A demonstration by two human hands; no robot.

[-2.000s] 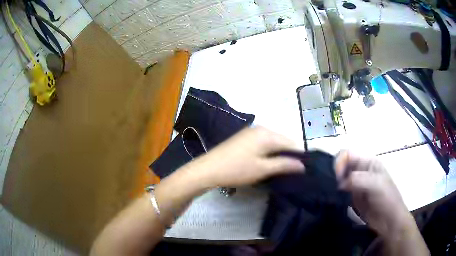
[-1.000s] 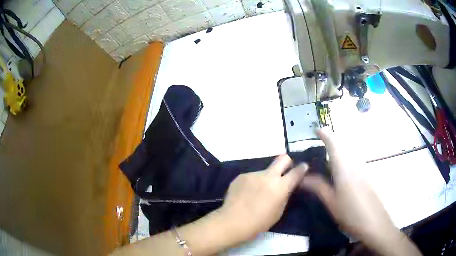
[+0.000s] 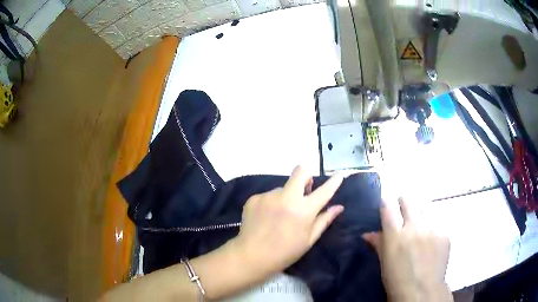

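Note:
Black garment panel (image 3: 348, 206) lies on the white table in front of the presser foot (image 3: 373, 138). Its top edge is just below the needle plate (image 3: 343, 144), apart from the foot. Silvery zipper teeth (image 3: 192, 227) run along its left part, and another line of teeth curves up the far-left piece. My left hand (image 3: 283, 221) lies palm down on the panel, fingers spread. My right hand (image 3: 413, 245) is at the panel's right edge, its thumb over the cloth; whether it pinches the edge cannot be told.
The cream-grey machine head (image 3: 472, 56) stands at the upper right, with a blue disc (image 3: 442, 106) beneath. Red-handled scissors (image 3: 521, 177) and black zipper tapes (image 3: 486, 133) lie at the right. Brown cardboard (image 3: 65, 153) and orange tape (image 3: 138, 138) border the left. A brick-patterned wall (image 3: 147, 23) is behind.
The bunched black cloth is now spread flat across the table towards the left, its right end near the foot. My left hand has flattened on it; my right hand has drawn back from the foot.

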